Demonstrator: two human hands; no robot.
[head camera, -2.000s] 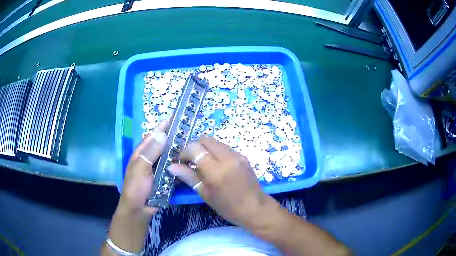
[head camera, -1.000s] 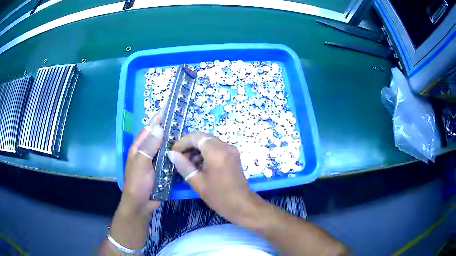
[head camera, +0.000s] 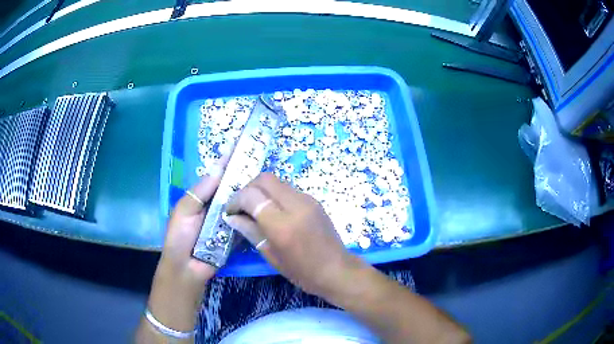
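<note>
A silver-grey channel strip (head camera: 240, 166) is held slanting over the left part of a blue tray (head camera: 421, 168). My left hand (head camera: 185, 225) is closed around the strip's lower left side. My right hand (head camera: 289, 228) is at the strip's lower half, thumb and fingers together on its face; whether they pinch a fitting is hidden. Several round fittings show in the strip's near end. Small round silver-white fittings (head camera: 350, 181) lie loose across the tray.
Filled strips (head camera: 71, 153) lie side by side on the green bench at left. A clear plastic bag (head camera: 562, 168) and a pale machine (head camera: 572, 74) are at right, with two dark rails (head camera: 485, 70). Loose rings (head camera: 194, 70) lie behind the tray.
The strip has turned so its face catches more light, and its top has shifted slightly right. My right hand stays at its lower half. The loose rings have moved right along the bench.
</note>
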